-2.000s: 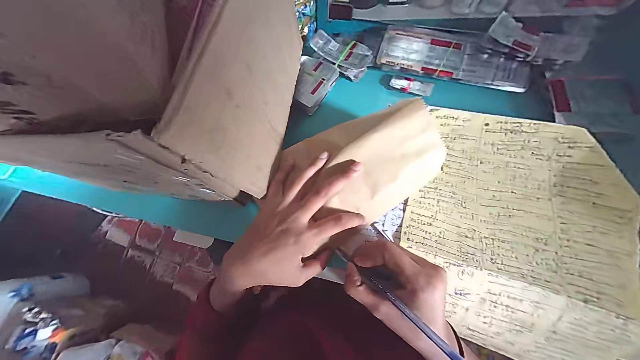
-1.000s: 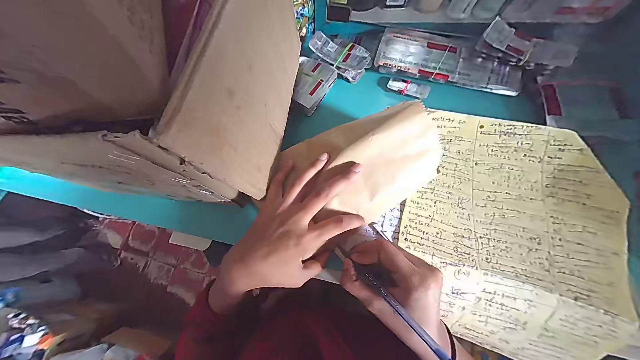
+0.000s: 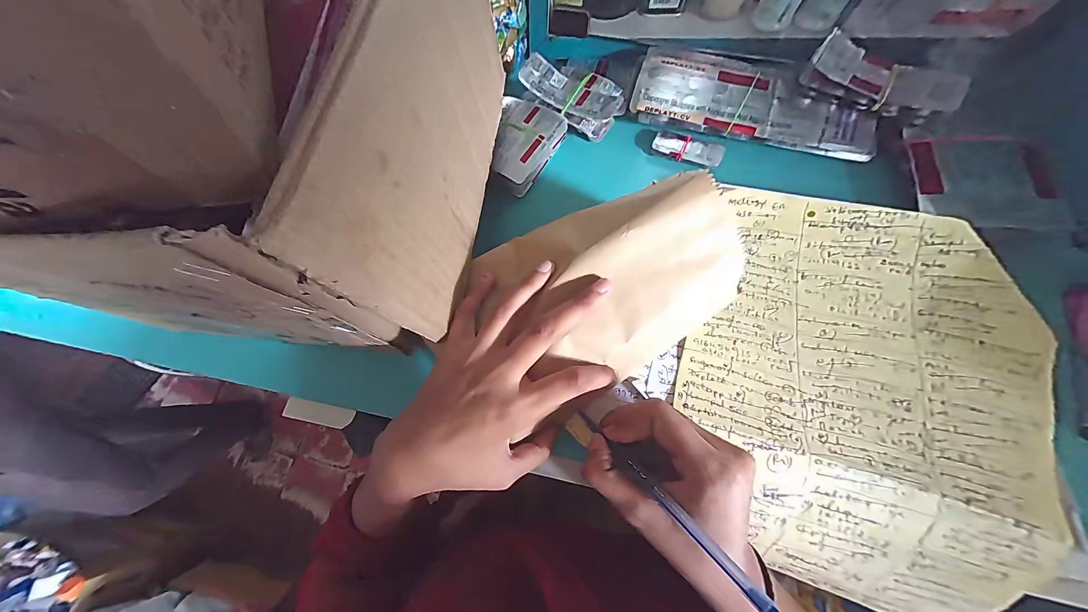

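Observation:
My left hand (image 3: 484, 391) lies spread over a brown paper bag (image 3: 646, 263), its fingers apart and pressing the bag down on the teal counter. To its right, my right hand (image 3: 680, 467) grips a blue pen (image 3: 680, 510), tip pointing up and left toward the bag's lower edge. A small white paper with handwriting (image 3: 659, 374) shows partly from under the bag. A large yellow sheet covered with handwriting (image 3: 858, 365) lies right of the bag. The exact spot under the pen tip is partly hidden by my fingers.
A large open cardboard box (image 3: 382, 170) stands at the left on the teal counter (image 3: 578, 191). Banded blister packs (image 3: 705, 93) lie at the back, below a shelf (image 3: 722, 30) with bottles. A small banded strip (image 3: 688, 149) lies before them. Brick floor (image 3: 297, 450) shows lower left.
A grey shape has come into view at the left, above the floor. Both hands stay in nearly the same place, the right still holding the pen.

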